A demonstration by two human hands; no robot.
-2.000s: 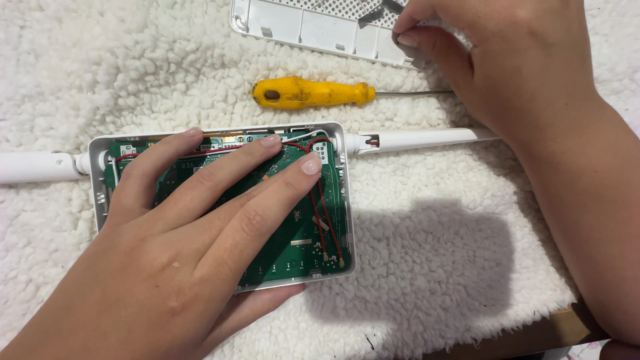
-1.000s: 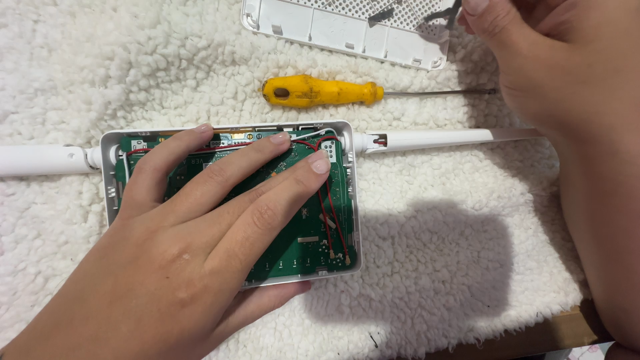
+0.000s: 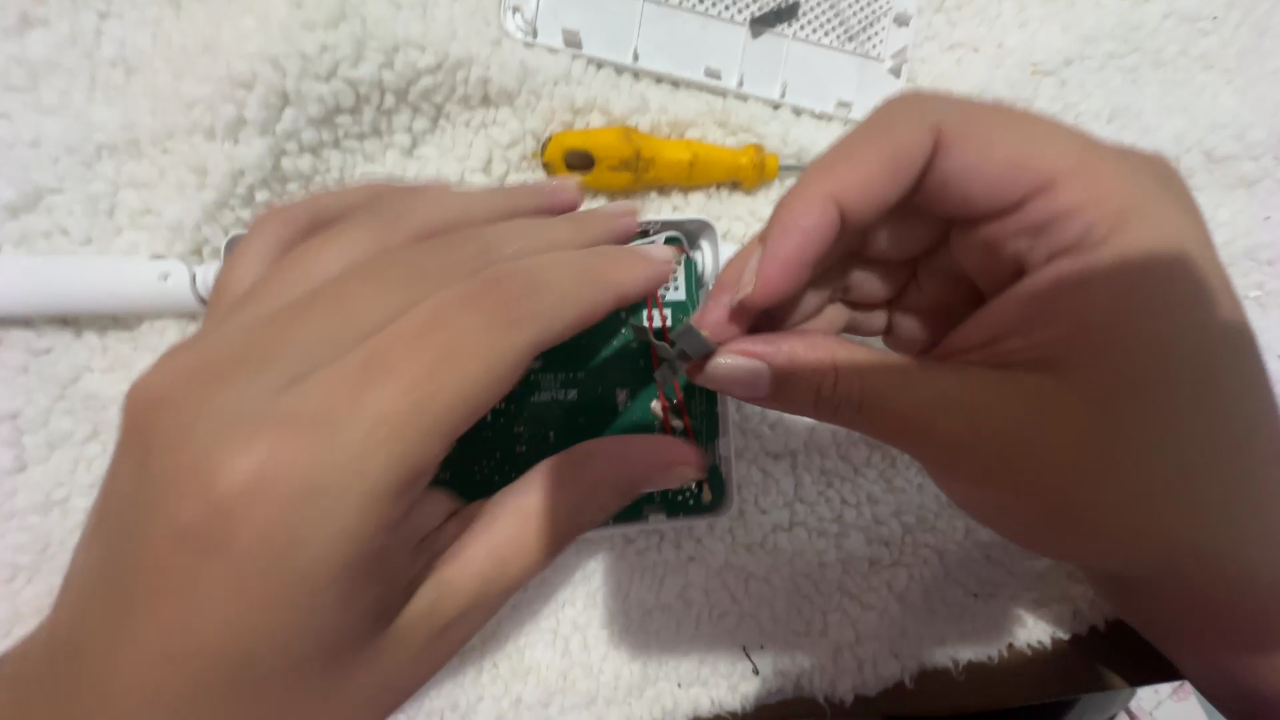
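An opened white router housing holds a green circuit board (image 3: 560, 420), crossed near its right side by thin red wires (image 3: 667, 385). My left hand (image 3: 380, 370) lies over the housing, fingertips on its upper right part and thumb by the lower right corner; whether it grips the housing is hard to tell. Between the thumb and index finger of my right hand (image 3: 900, 300) is a small dark grey strip of tape or foam (image 3: 690, 343), held at the red wires. Part of the board is hidden under my left hand.
A yellow-handled screwdriver (image 3: 660, 160) lies behind the housing. Farther back is a white vented cover (image 3: 690, 45) with a grey strip (image 3: 775, 18) on it. One white antenna (image 3: 95, 287) extends left over the fluffy white blanket (image 3: 400, 100).
My right hand has come from beside the vented cover down to the red wires, carrying a grey strip. My left thumb now rests over the board's lower right.
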